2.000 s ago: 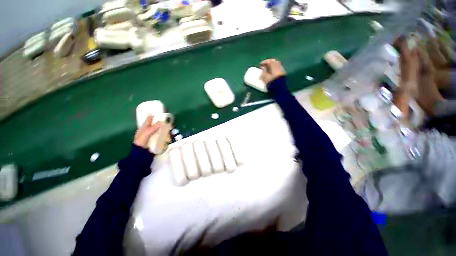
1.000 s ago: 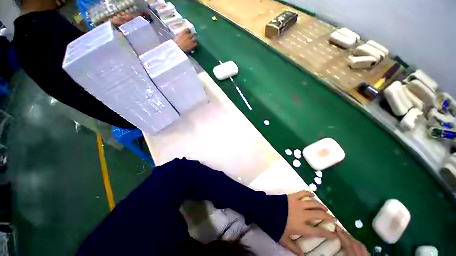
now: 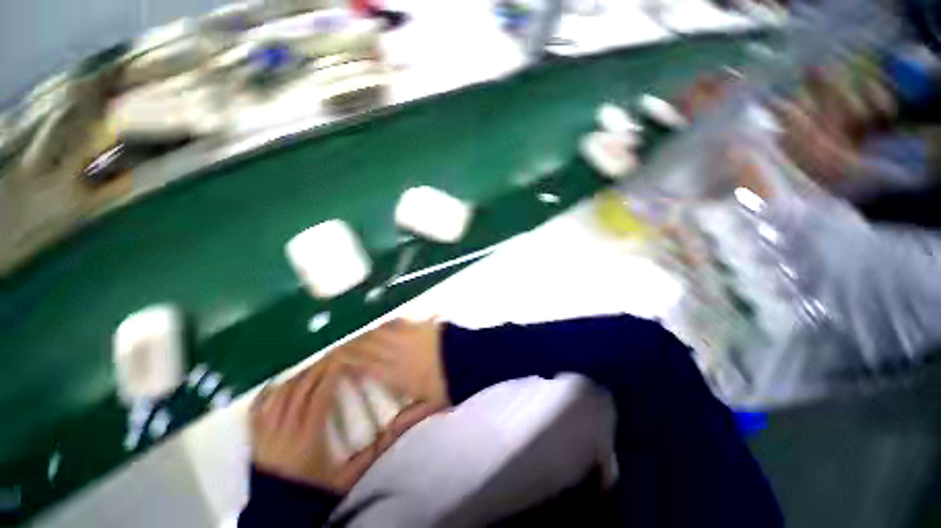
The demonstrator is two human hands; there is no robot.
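Note:
Several cream-white cases set on edge stand in a close row on the white sheet at the lower middle, blurred and partly hidden by my hands. My left hand is around the left end of the row. My right hand lies over the row's back and right side. Both hands are closed around the row together. Single cream cases lie flat on the green belt: one at the left, one in the middle and one right of it.
More cases lie farther right on the belt. A thin white strip and small white scraps lie near its front edge. A clear plastic bag is at the right, with another person's hands behind it. Piled cases stand beyond the belt.
The view has swung from the left end of the line back to the right. Both hands remain at the row. Two seconds ago they were apart, reaching to cases on the belt.

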